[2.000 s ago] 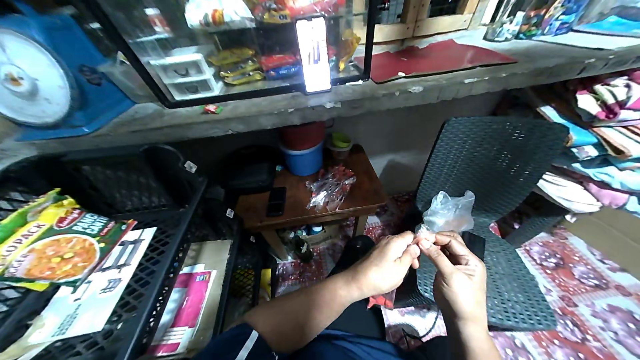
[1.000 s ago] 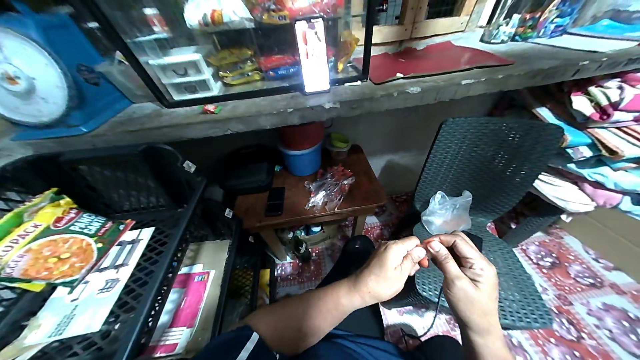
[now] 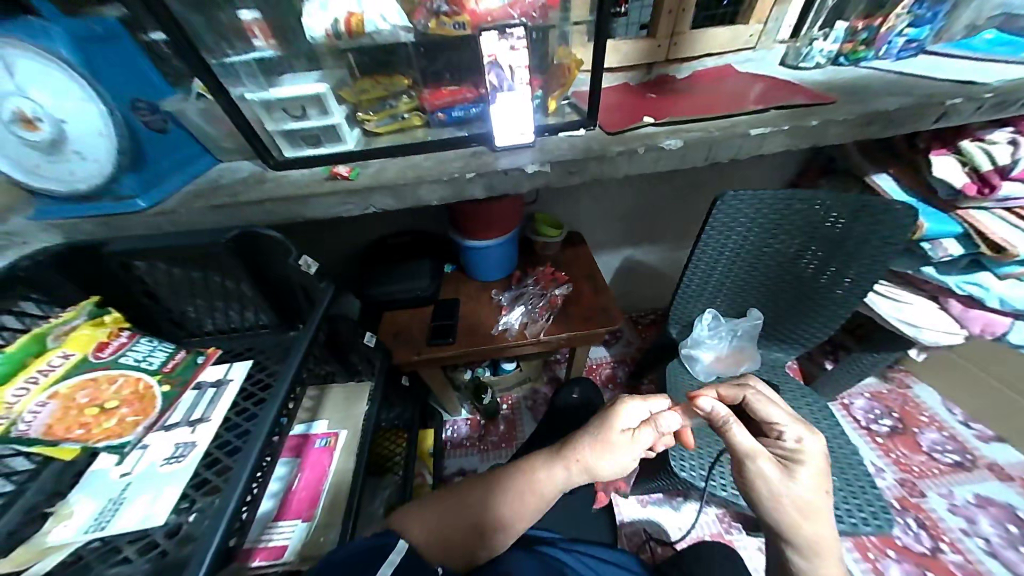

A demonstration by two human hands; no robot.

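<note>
My left hand [image 3: 628,436] and my right hand [image 3: 768,436] meet above the front of the chair, fingertips nearly touching. Between them they pinch a small, thin, clear piece of plastic [image 3: 688,412], partly hidden by the fingers. Just behind, a knotted-looking translucent plastic bag [image 3: 722,344] rests on the seat of the dark woven-pattern plastic chair [image 3: 792,272]. Below my left hand, a clear bag with red bits [image 3: 614,488] lies by my lap. On the small wooden table [image 3: 408,332] are a crumpled pile of clear and red plastic packets [image 3: 532,300] and a dark phone [image 3: 443,322].
A concrete ledge [image 3: 432,180] bears a blue weighing scale [image 3: 96,120], a glass case and an upright lit phone [image 3: 508,88]. Black plastic crates [image 3: 296,352] stand at left with food packs. A blue bucket [image 3: 488,254] is on the table's back; folded cloths [image 3: 984,232] are stacked at right.
My hands have stayed close together over the chair. Two seconds ago the translucent bag appeared right behind the fingers; my right hand has since shifted slightly, with its fingers now more spread.
</note>
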